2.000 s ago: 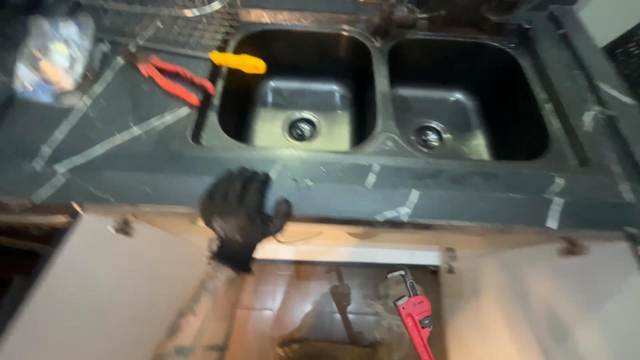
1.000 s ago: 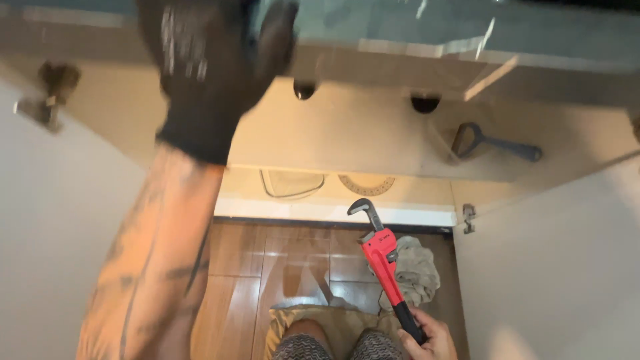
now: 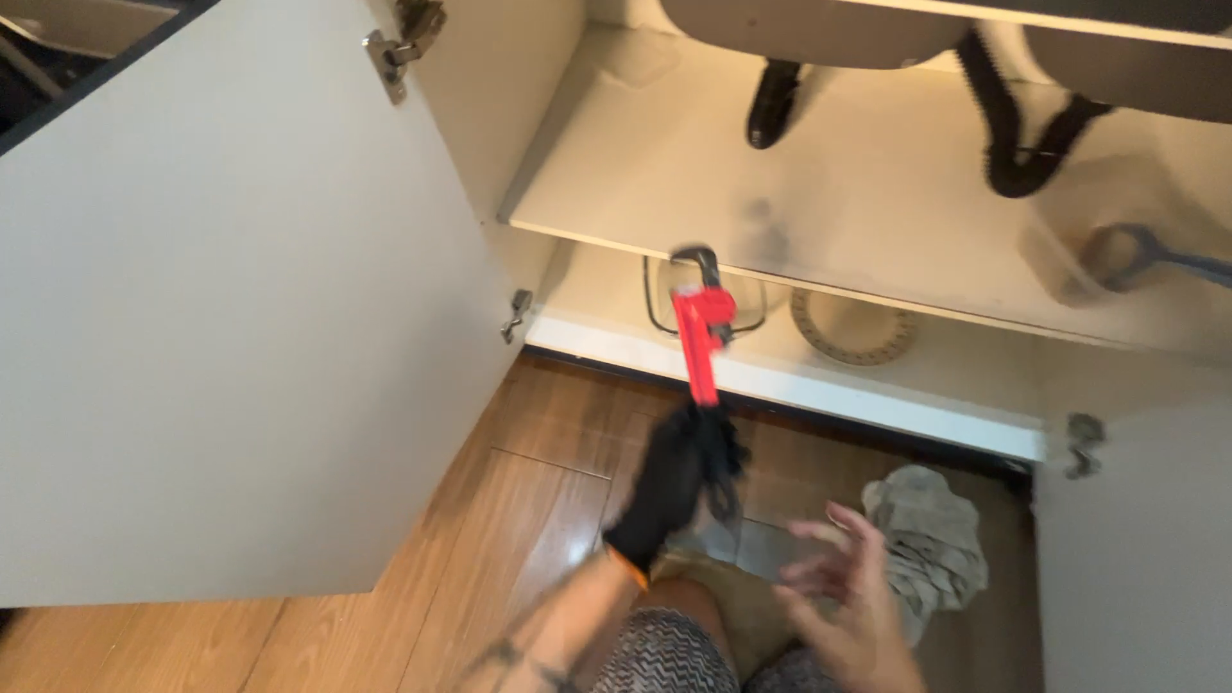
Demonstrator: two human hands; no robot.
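My left hand (image 3: 674, 472), in a black glove, grips the dark handle end of a red pipe wrench (image 3: 701, 337). The wrench points up and away from me, its hooked jaw in front of the cabinet shelf's edge. My right hand (image 3: 842, 587) is bare, blurred, with its fingers apart and nothing in them, a little right of the gloved hand and beside a grey cloth (image 3: 929, 539) on the floor. Above the shelf (image 3: 866, 202) are the undersides of two sink bowls (image 3: 818, 29) and black drain pipes (image 3: 1020, 173).
Cabinet doors stand open at left (image 3: 221, 318) and right (image 3: 1136, 539), with metal hinges. A blue-grey handled tool (image 3: 1169, 258) and a clear container are on the shelf at right. Below are a wire-rimmed item and a round patterned-rim item (image 3: 852, 332). My knees are at the bottom.
The red pipe wrench has passed from my right hand to my left, which has come down from the countertop. My right hand has let go. The view has tilted down into the cabinet.
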